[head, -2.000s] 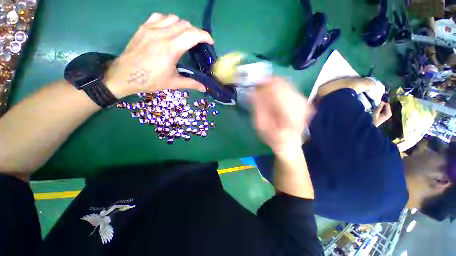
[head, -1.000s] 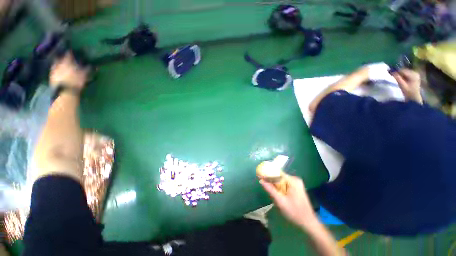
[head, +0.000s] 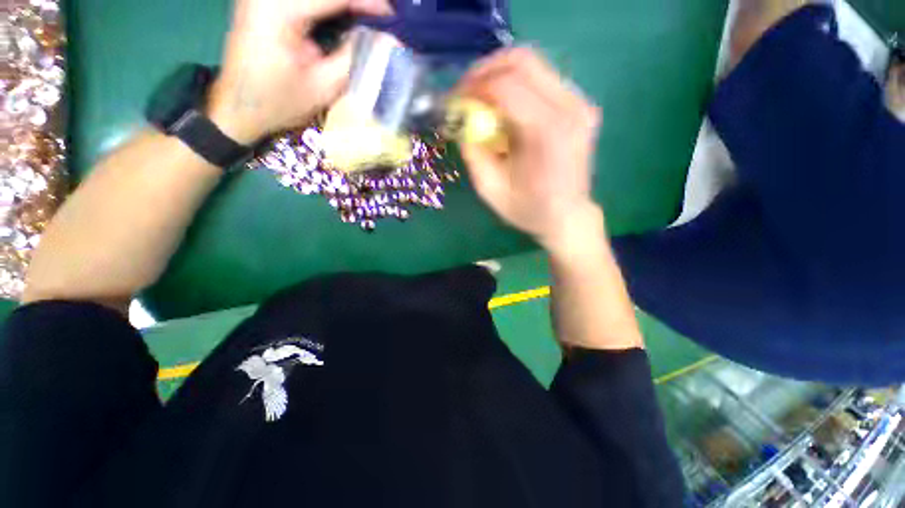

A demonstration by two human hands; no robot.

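My right hand (head: 531,144) is shut on the yellow handle of the two-faced hammer (head: 382,84). The hammer head is blurred, its silver face up and its pale yellow face down, over the heap of pink-purple studs (head: 367,198). My left hand (head: 283,69), with a black wristwatch above it on the arm, is at the top edge. It holds a dark navy sandal (head: 447,25), which is cut off by the frame top and partly behind the hammer. The fingertips are blurred.
A large bag of copper-pink studs (head: 30,149) lies along the left edge. The green table (head: 605,119) has its near edge before my black top. A neighbour in a navy shirt (head: 794,198) is close on the right, over a white sheet (head: 705,179). Wire shelving stands lower right.
My left hand has come back from the far left of the table and now holds a navy sandal. My right hand has brought the hammer up and left, over the studs. The view has shifted.
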